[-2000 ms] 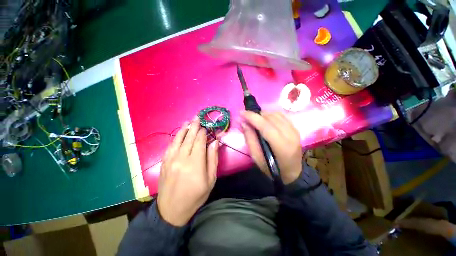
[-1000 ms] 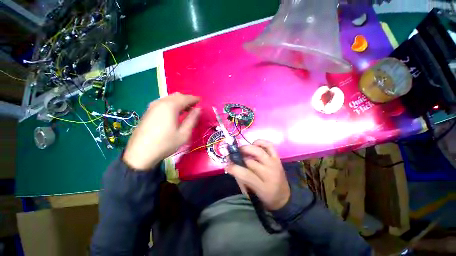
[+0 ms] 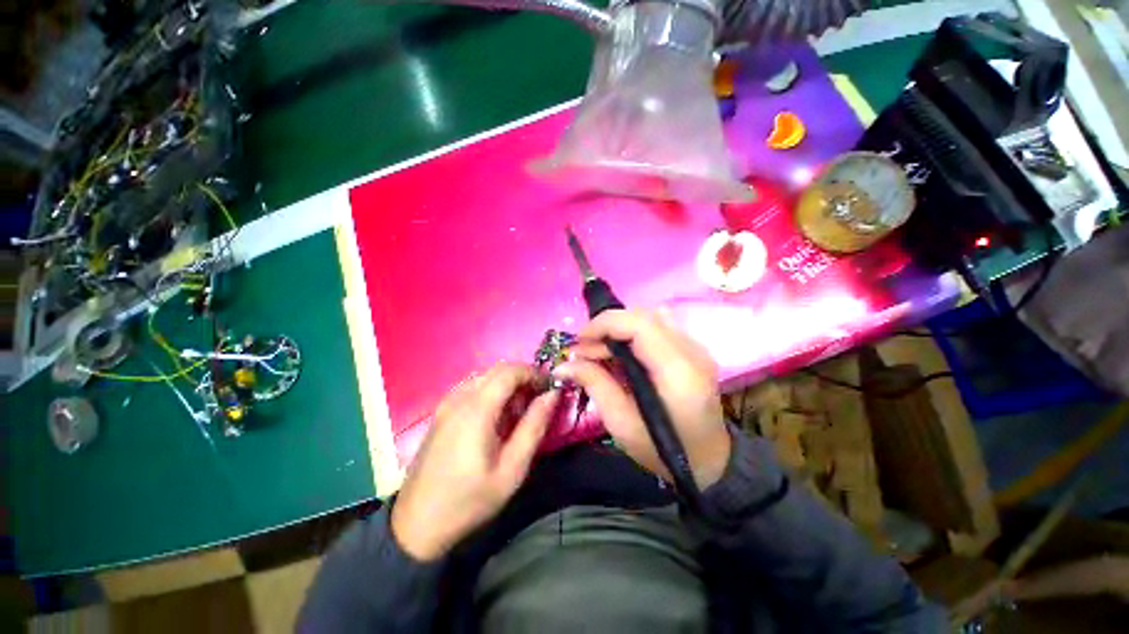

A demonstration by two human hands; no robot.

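Note:
My right hand [image 3: 662,396] holds the soldering iron [image 3: 601,295], its metal tip pointing up and away over the pink sheet. The fingertips of the same hand also touch the small ring assembly [image 3: 553,351]. My left hand [image 3: 477,452] pinches the assembly from the left with thumb and fingers. The assembly is near the front edge of the pink sheet [image 3: 458,260], partly hidden by the fingers. Small components show on it; its second ring cannot be made out. A dark wire hangs below it.
A clear fume hood [image 3: 656,118] hangs above the sheet. A tan pot [image 3: 854,202] and a black unit [image 3: 966,136] stand at right. At left are a wired ring assembly [image 3: 242,379], tape rolls [image 3: 73,424] and a tray heaped with wired assemblies [image 3: 124,186].
My left hand has come back from the left onto the assembly. The two rings no longer lie spread on the sheet. The iron tip has moved away from them.

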